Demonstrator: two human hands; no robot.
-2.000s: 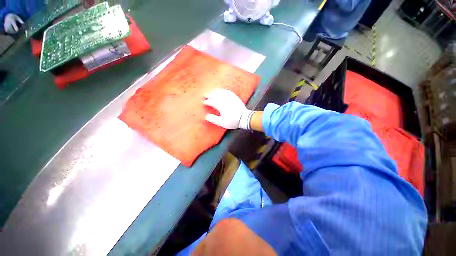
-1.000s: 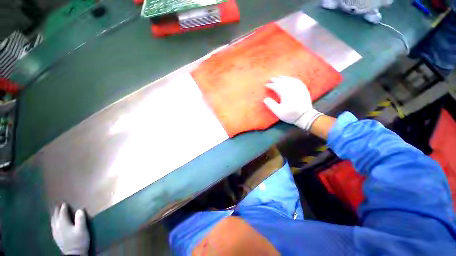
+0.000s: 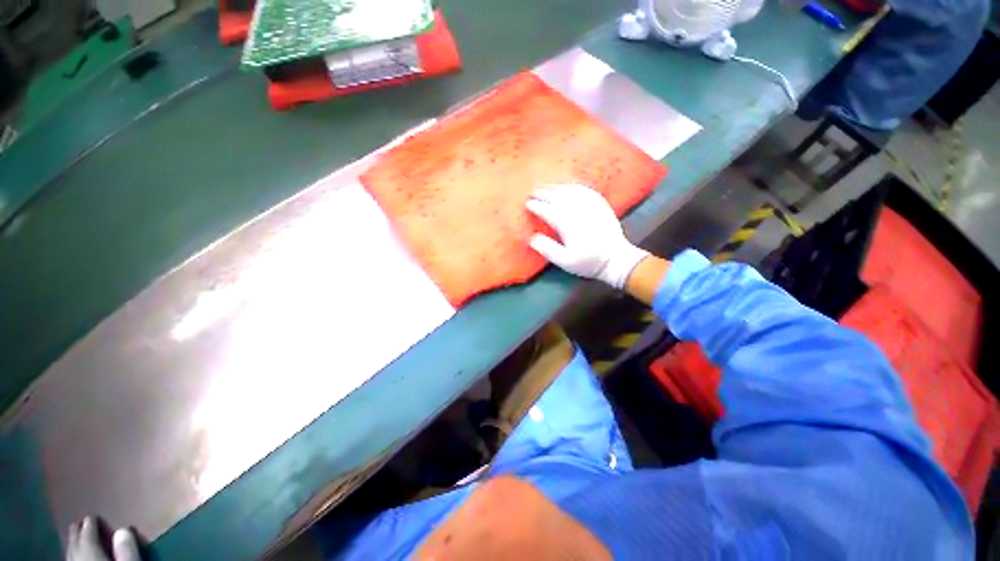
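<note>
A red foam pad (image 3: pixel 493 197) lies flat on a long, shiny metal sheet (image 3: pixel 219 340) on the green bench. My right hand (image 3: pixel 587 236), in a white knitted glove, rests on the pad near its front edge, fingers slightly curled and thumb apart. It holds nothing that I can see. My left hand (image 3: pixel 102 541), also white-gloved, is cut off by the bottom left edge. Only its fingers and thumb show, apart, at the sheet's near left end.
A green PCB assembly (image 3: pixel 334 27) sits tilted on another red pad at the back. A white fan (image 3: pixel 691 20) stands at the far end. A black bin (image 3: pixel 959 236) with red pads is on the floor at right. Another person's blue clothing (image 3: pixel 916 55) shows at top right.
The view has turned left, then slightly back. My left hand came into view and is now more cut off by the edge. My right hand stays on the red pad.
</note>
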